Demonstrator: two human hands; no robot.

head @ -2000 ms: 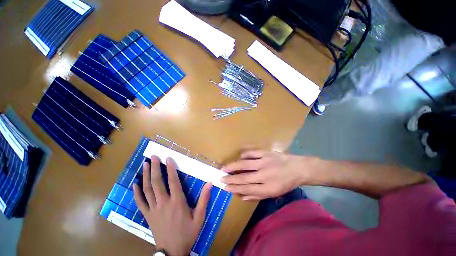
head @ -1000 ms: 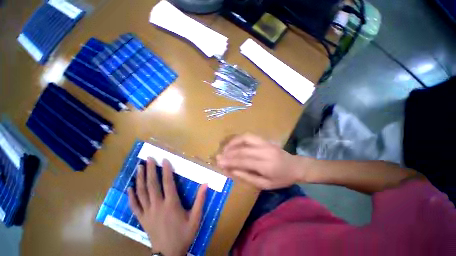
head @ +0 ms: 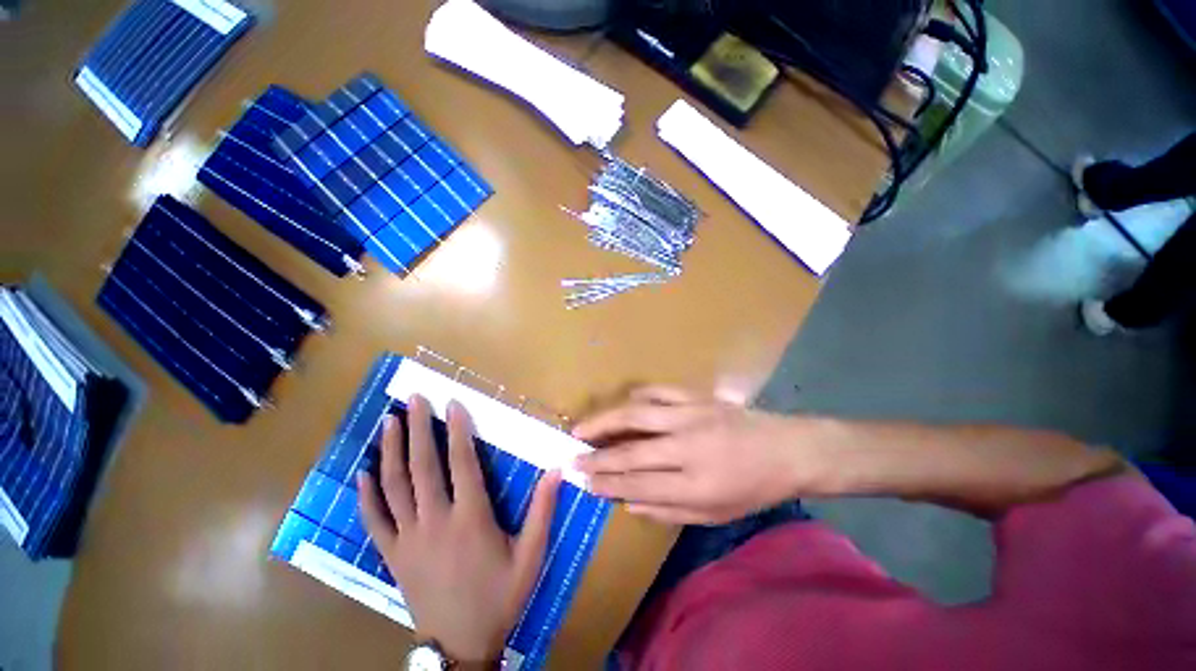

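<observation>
A blue solar cell assembly (head: 321, 505) lies flat on the tan tabletop in front of me. A white strip (head: 505, 422) lies along its upper edge, and another white strip (head: 352, 585) lies along its lower left edge. Thin wires stick out past the upper edge. My left hand (head: 459, 537) lies flat on the assembly with fingers spread, its fingertips at the upper white strip. My right hand (head: 695, 455) is at the right end of the upper strip, fingers close together and touching it; whether it grips the strip is hidden.
Tabbed cells (head: 210, 308) and lighter blue cells (head: 380, 177) lie at left. Finished stacks (head: 53, 433) sit at far left. Silver ribbon pieces (head: 640, 216), white strips (head: 754, 188) and a black tray with a yellowish sponge (head: 732, 76) are behind. A person's legs show at right.
My right hand was raised off the strip's end one second ago and is back on it now. My left hand stays on the assembly. The view has shifted slightly.
</observation>
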